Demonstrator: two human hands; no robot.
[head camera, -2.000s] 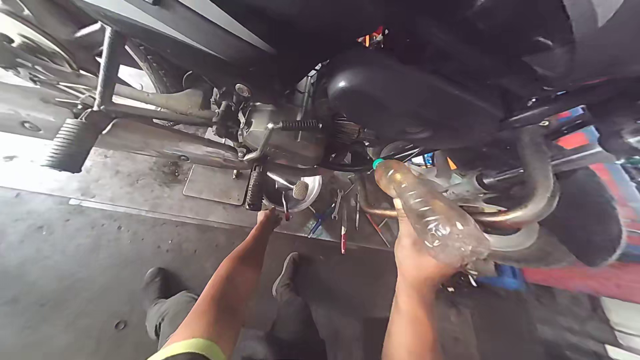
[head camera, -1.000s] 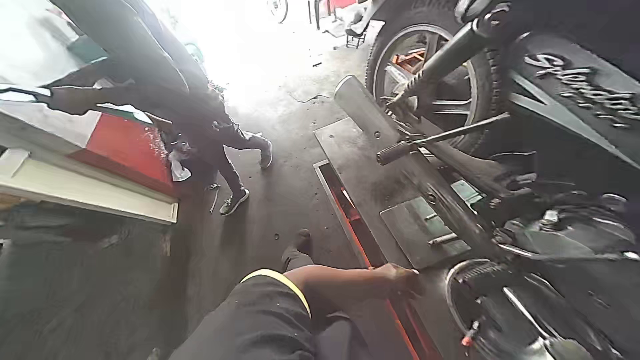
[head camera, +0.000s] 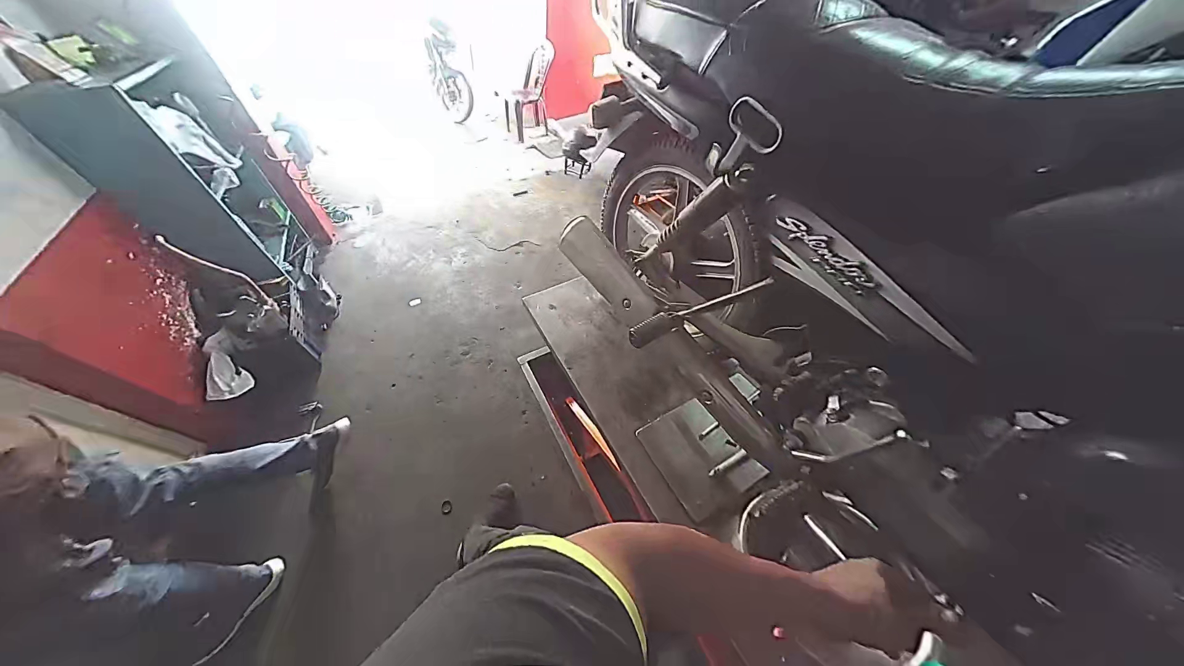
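Note:
My left hand (head camera: 869, 601) reaches to the lower right, beside the engine of a black motorcycle (head camera: 1017, 277). Its fingers are blurred and dark, so what they hold or touch cannot be told. A round pan (head camera: 754, 523) lies under the engine, just left of the hand, with a metal rod across it. A small green and white item (head camera: 925, 650), perhaps a bottle's cap and neck, shows at the bottom edge below my fingers. My right hand cannot be made out. The foot peg (head camera: 655, 329) and silencer (head camera: 601, 264) stick out farther back.
The motorcycle stands over a metal lift platform (head camera: 592, 319) with a slot edged in orange. A person in jeans (head camera: 213, 462) is at the left, near a red and white counter (head camera: 83, 296) and a cluttered shelf (head camera: 176, 139). A plastic chair (head camera: 532, 88) and another motorcycle (head camera: 450, 79) are in the bright background.
The view has swung far left toward the rear wheel. Two seconds ago my right hand held a clear plastic bottle with a green cap. The nearby person now shows lower in the picture.

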